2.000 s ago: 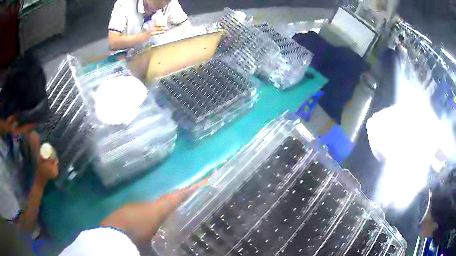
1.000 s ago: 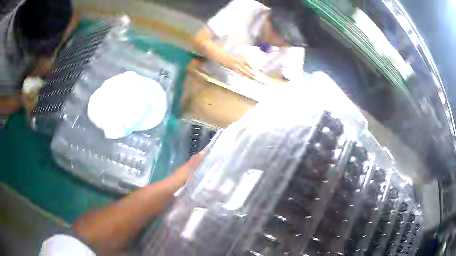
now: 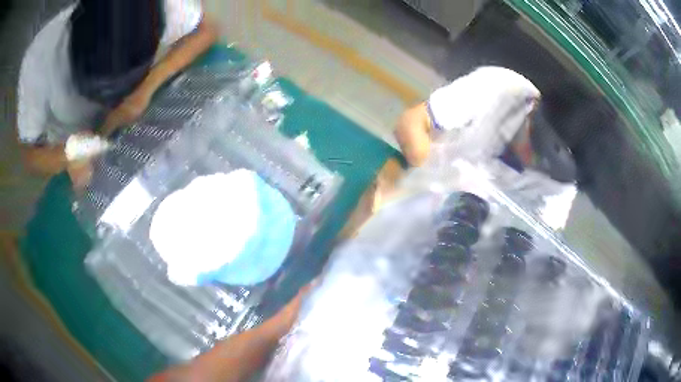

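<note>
A large clear blister tray (image 3: 478,298) fills the lower right, tilted and close to the camera. Dark round parts stand edge-on in its rows, and glare whitens its left side. My left forearm and hand (image 3: 280,328) reach to the tray's left side. The fingers are hidden behind or under the plastic, so the grip itself is blurred. My right hand is not in view.
Stacked clear trays (image 3: 160,298) with a white and light-blue cap (image 3: 224,227) on top stand on the green table (image 3: 63,276). A person (image 3: 48,97) leans over trays at upper left. Another person in white (image 3: 478,112) is behind my tray.
The view has swung, and the table trays and cap now lie nearer the middle. My held tray fills the lower right closer up. My left arm still reaches to its left side.
</note>
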